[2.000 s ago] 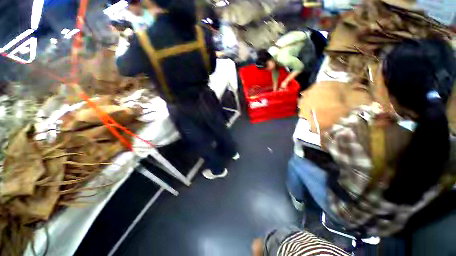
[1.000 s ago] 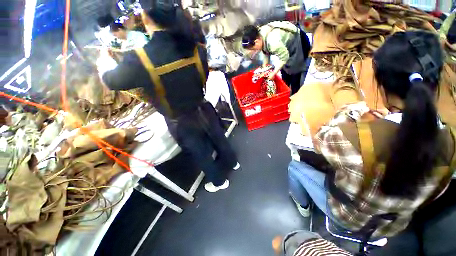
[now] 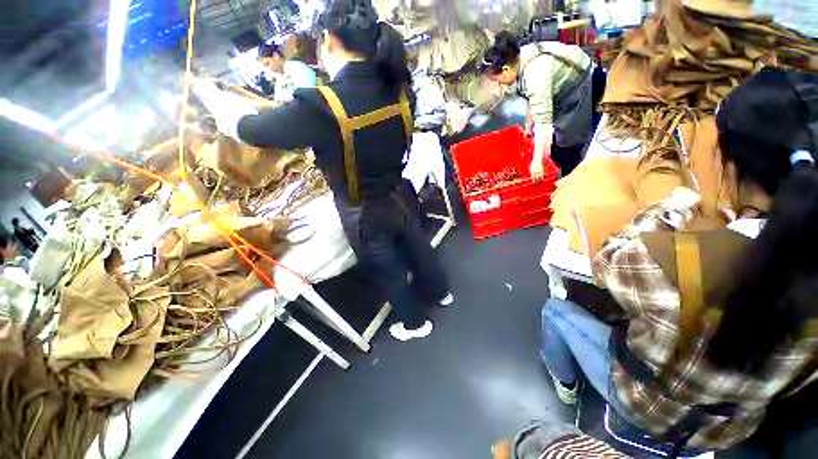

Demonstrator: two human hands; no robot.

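Brown tote bags with long thin loop handles [image 3: 94, 309] lie in a big heap on the white-covered table [image 3: 175, 408] at the left. A bit of my right hand [image 3: 501, 449] shows at the bottom edge, beyond a grey and striped sleeve. It is small and cut off, so its fingers and anything in it are hidden. It is apart from the bags. My left hand is out of the picture.
A person in dark clothes [image 3: 381, 170] stands at the left table. Another bends over a red crate [image 3: 511, 206] on the floor. A seated person in plaid [image 3: 668, 314] works by brown panels [image 3: 610, 202] at right. Orange cords [image 3: 220, 224] cross the left side.
The view has shifted, so the scene sits further right. The standing person's arm is now stretched out to the left. The crate person's hand has moved to the crate's right side.
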